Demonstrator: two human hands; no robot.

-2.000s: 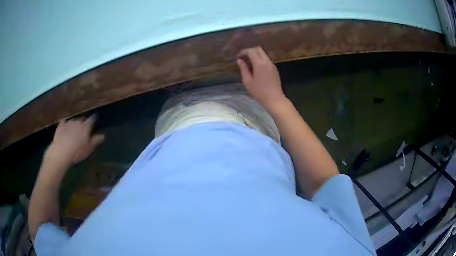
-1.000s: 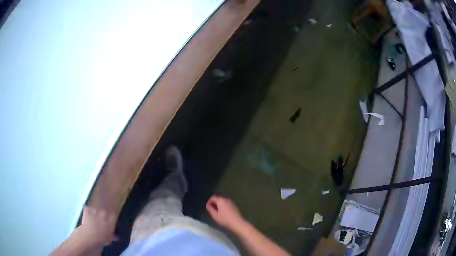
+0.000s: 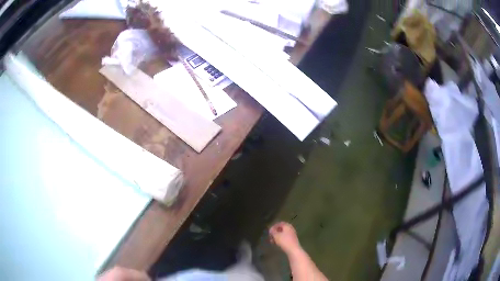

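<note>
Pale green fabric (image 3: 55, 203) lies flat on the brown table (image 3: 151, 236) at the left, washed out by glare. A long cream-white roll (image 3: 104, 137) lies along the fabric's far end, its near end close to the table edge. My left hand (image 3: 123, 274) is at the bottom edge beside the table's near side, mostly cut off; its fingers cannot be made out. My right hand (image 3: 284, 236) is over the floor, away from the table, with its fingers curled in and nothing visible in it.
Beyond the roll are a flat pale strip (image 3: 162, 108), a crumpled white bundle (image 3: 130, 49), a calculator (image 3: 211, 72) and long white sheets (image 3: 257, 82) jutting past the table edge. An orange-brown stool-like frame (image 3: 404, 116) and a rack with hanging white cloth (image 3: 458, 126) stand right.
The view has turned right and moved along the table; the roll, papers and calculator have come into view. My left hand has dropped mostly out of the picture. My right hand stays curled over the floor.
</note>
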